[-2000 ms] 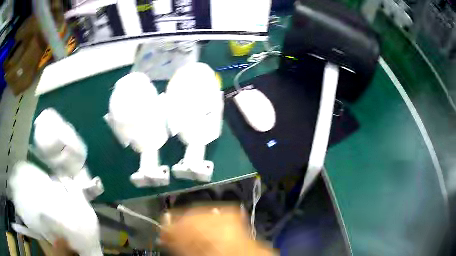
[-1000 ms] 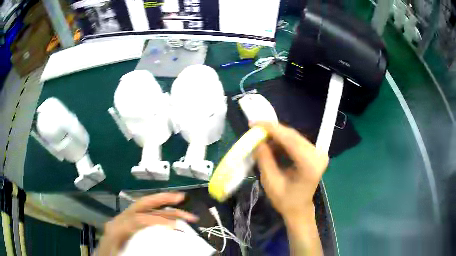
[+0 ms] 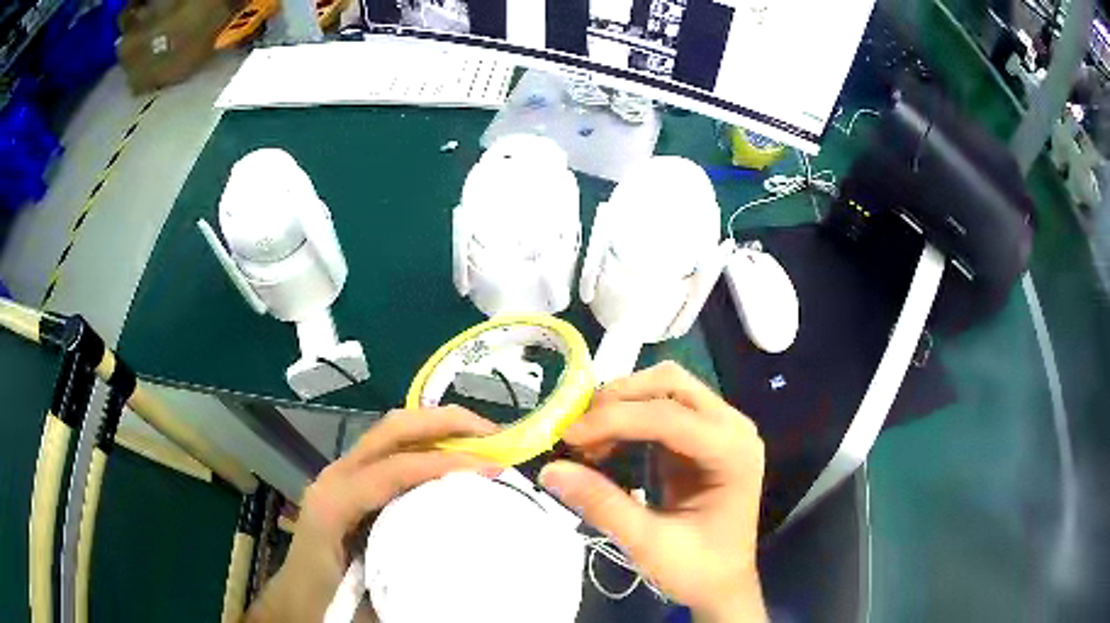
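Observation:
A yellow adhesive tape roll [image 3: 573, 387] is held upright between my two hands, its hole facing me. My right hand [image 3: 682, 475] has its fingers on the roll's right side, thumb low beside it. My left hand [image 3: 377, 481] has its fingers along the roll's lower left edge, above a white camera [image 3: 477, 554] at the bottom of the picture. That camera's lower part is cut off; how my left hand bears it is partly hidden. Three more white cameras stand on the bench: one at left [image 3: 282, 237], one in the middle [image 3: 517, 219] and one at right [image 3: 657, 243].
On the green bench [image 3: 390, 195] lie a keyboard [image 3: 365, 76], a grey tray or bag [image 3: 548, 116], a second yellow roll [image 3: 755, 149] and a mouse [image 3: 764, 301] on a black mat [image 3: 791, 426]. A black printer [image 3: 943, 201] has a white strip [image 3: 895, 353]. A pipe frame [image 3: 73, 402] stands left.
My right hand has brought the tape roll left and turned its hole towards me. My left hand has come up to the roll, and the low camera is more in view. The whole view has shifted left.

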